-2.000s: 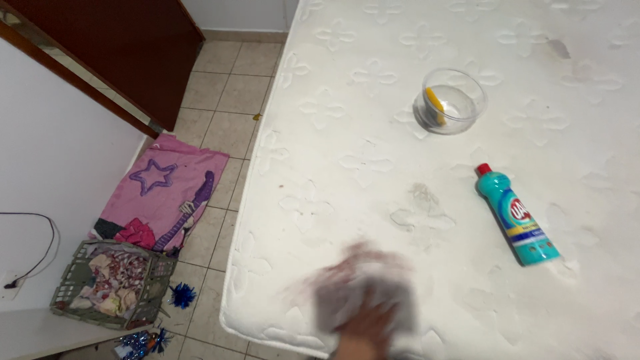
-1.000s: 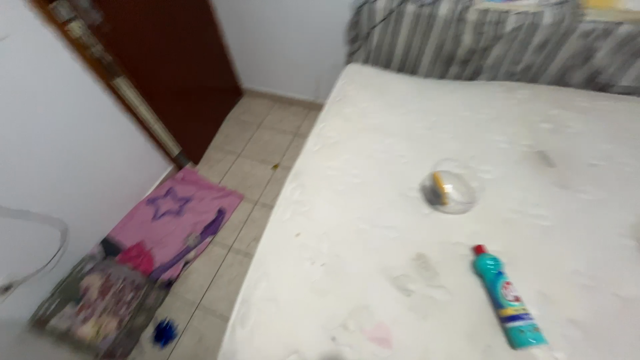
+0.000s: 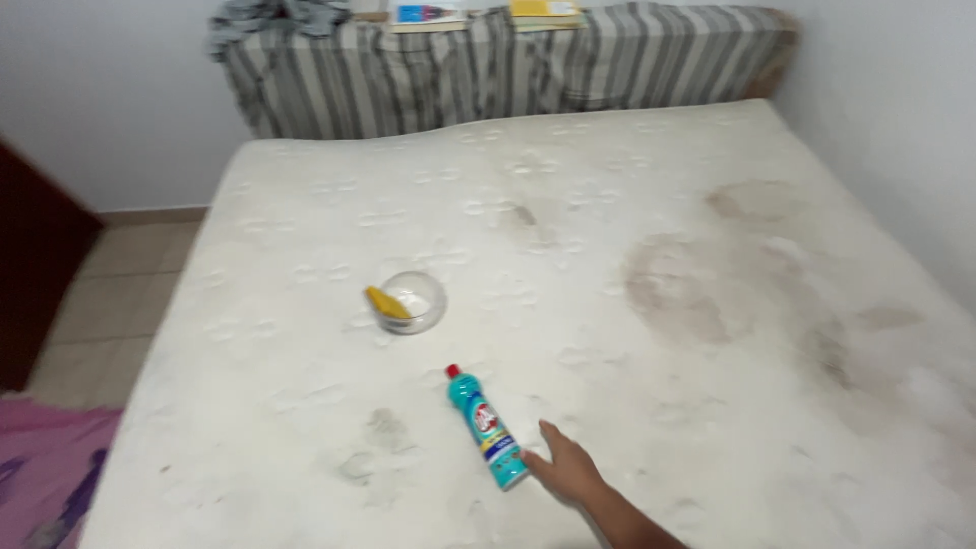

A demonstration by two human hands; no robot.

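Observation:
My right hand (image 3: 564,467) reaches in from the lower right over the white mattress (image 3: 305,419), fingers apart and holding nothing. Its thumb is beside the lower end of a teal cleaner bottle (image 3: 497,450) with a red cap; whether they touch is not clear. The bottle lies on its side on the mattress. Farther back and to the left stands a clear round bowl (image 3: 427,303), with a yellow-handled object (image 3: 387,303) leaning in it; its lower part is hard to make out. Brownish stains (image 3: 671,286) mark the right half of the mattress. My left hand is out of view.
Striped cloth (image 3: 457,72) covers the headboard, with books (image 3: 545,15) and grey crumpled fabric (image 3: 305,17) on top. White walls stand behind and at right. Left of the mattress are floor tiles (image 3: 114,297), a pink cloth (image 3: 53,450) and a dark reddish-brown door (image 3: 38,259).
Two seconds ago a hand pressed a greyish cloth on the mattress near its front-left corner. Now my right hand is bare beside the bottle. The view has swung toward the headboard and right wall.

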